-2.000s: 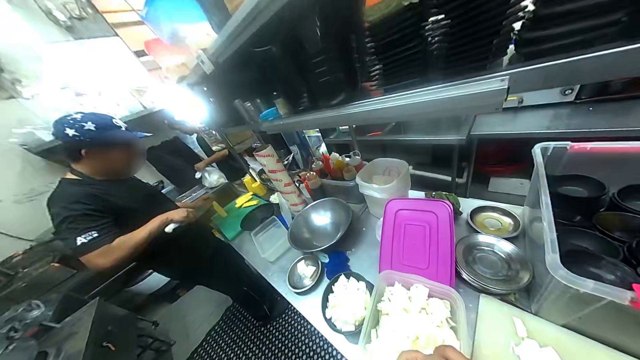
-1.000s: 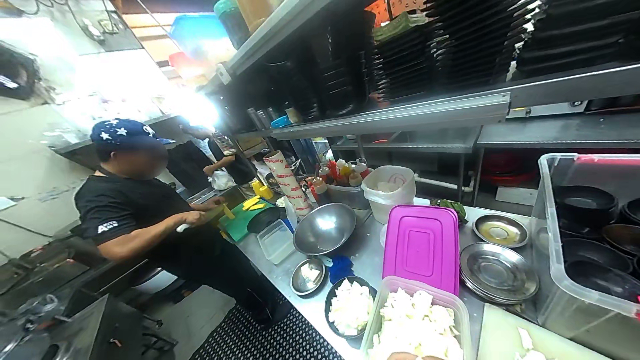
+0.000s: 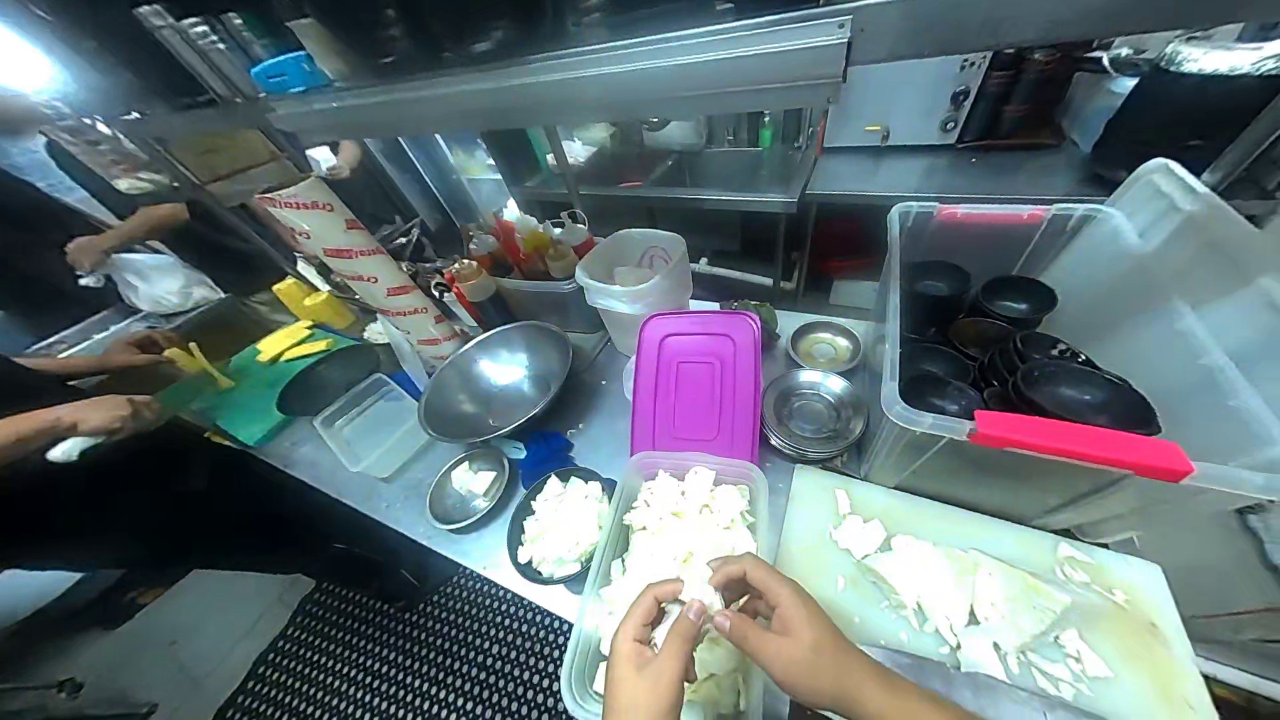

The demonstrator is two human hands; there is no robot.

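My left hand (image 3: 655, 650) and my right hand (image 3: 785, 625) meet over a clear plastic container (image 3: 762, 490) of pale white food pieces (image 3: 690, 520). Between their fingertips both pinch a small pale piece. Left of the container, a black bowl (image 3: 515, 545) holds more white pieces. To the right lies a white cutting board (image 3: 815, 500) with larger pale leaf-like chunks (image 3: 960, 590) and scraps. A purple plastic lid (image 3: 697, 385) rests behind the container. Part of a metal blade (image 3: 920, 675) shows at the board's near edge.
Steel plates (image 3: 815, 410), a large steel bowl (image 3: 497, 383), a white bucket (image 3: 635, 280) and an empty clear tub (image 3: 370, 425) stand around. At right is a clear bin (image 3: 1080, 445) of black bowls. At left a co-worker's hands (image 3: 110, 410) cut yellow pieces. A steel shelf (image 3: 600, 75) hangs overhead.
The view has swung right and down. Both my hands now show over the container; before, only fingers showed at the bottom edge.
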